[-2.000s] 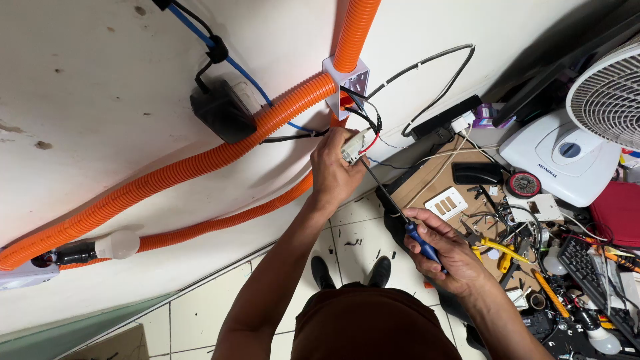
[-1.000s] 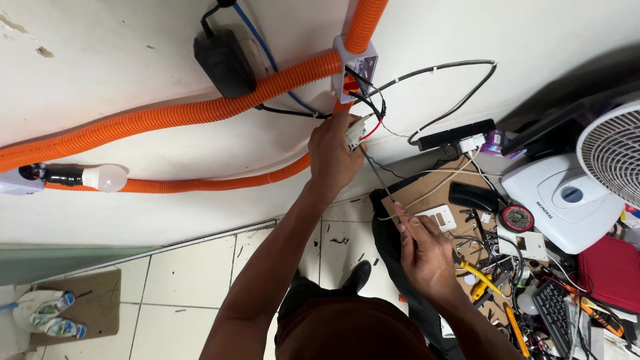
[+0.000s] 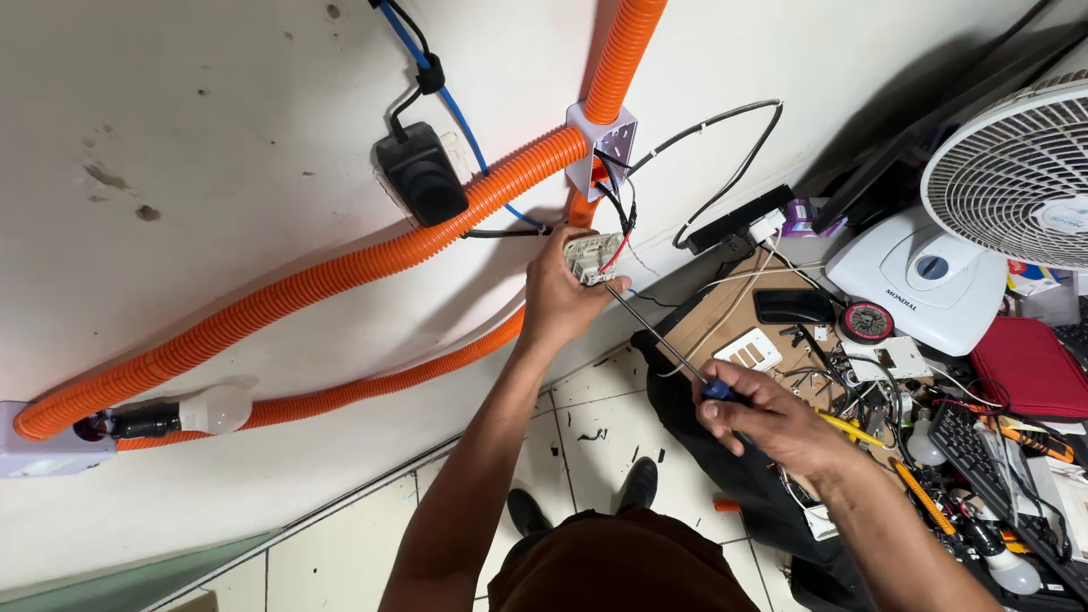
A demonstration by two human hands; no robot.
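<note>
My left hand (image 3: 568,293) grips a white wiring-device module (image 3: 595,257), with a red wire and black wires joined to it. Those wires come out of an open electrical box (image 3: 602,149) on the wall, where orange corrugated conduits (image 3: 408,255) meet. A screwdriver (image 3: 667,344) with a long thin shaft and a blue handle is held in my right hand (image 3: 756,408). Its tip is at the lower edge of the module, beside my left thumb; whether it sits in a screw cannot be told.
At the right, a cluttered table bears a white faceplate (image 3: 748,350), a black phone (image 3: 795,306), a keyboard (image 3: 990,463), a red case (image 3: 1033,365) and a white fan (image 3: 918,280). A black power adapter (image 3: 421,174) hangs on the wall. A bulb (image 3: 225,409) juts from the lower left box.
The view has shifted. Both hands keep hold of the module and the screwdriver, and the blue handle, covered by my right hand one second ago, shows again.
</note>
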